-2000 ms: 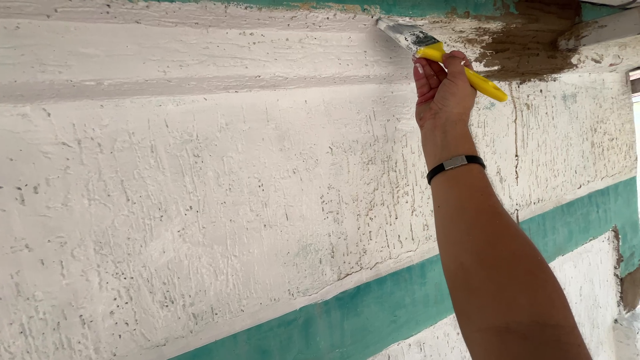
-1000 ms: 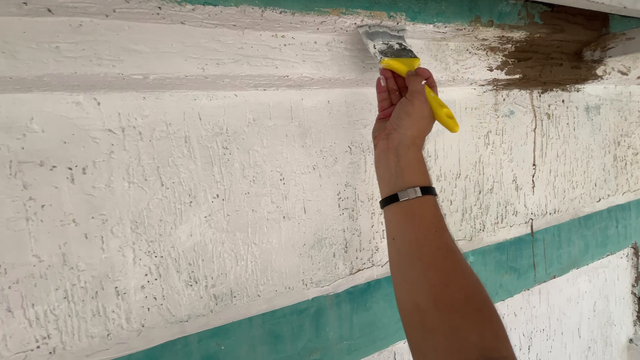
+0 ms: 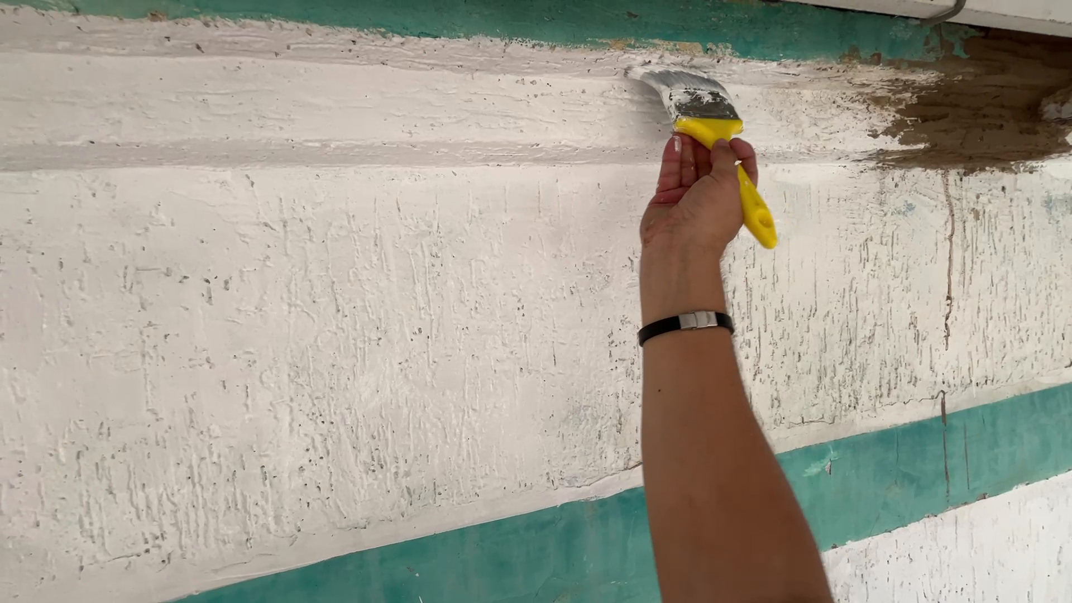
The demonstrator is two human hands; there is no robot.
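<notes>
My right hand (image 3: 695, 197) reaches up to the wall, palm side partly turned to the camera. Its fingers and thumb pinch a flat paintbrush (image 3: 708, 130) near the base of its yellow plastic handle. The handle's end sticks out below and to the right of the hand. White paint coats the bristles, which bend leftward against the white band of the textured wall (image 3: 377, 293), just below the upper green strip (image 3: 502, 18). A black bracelet with a metal clasp (image 3: 697, 320) is on the wrist. My left hand is not in view.
At the upper right is a brown bare or stained patch (image 3: 988, 100), with thin dark drip lines under it. A white edge (image 3: 1013, 12) with a bent grey piece (image 3: 946, 12) juts in above. A green stripe (image 3: 502, 544) slants across the lower wall.
My right hand and the brush have moved left along the white band, farther from the brown patch. The handle has tilted from slanting to steeper. The grip is kept throughout.
</notes>
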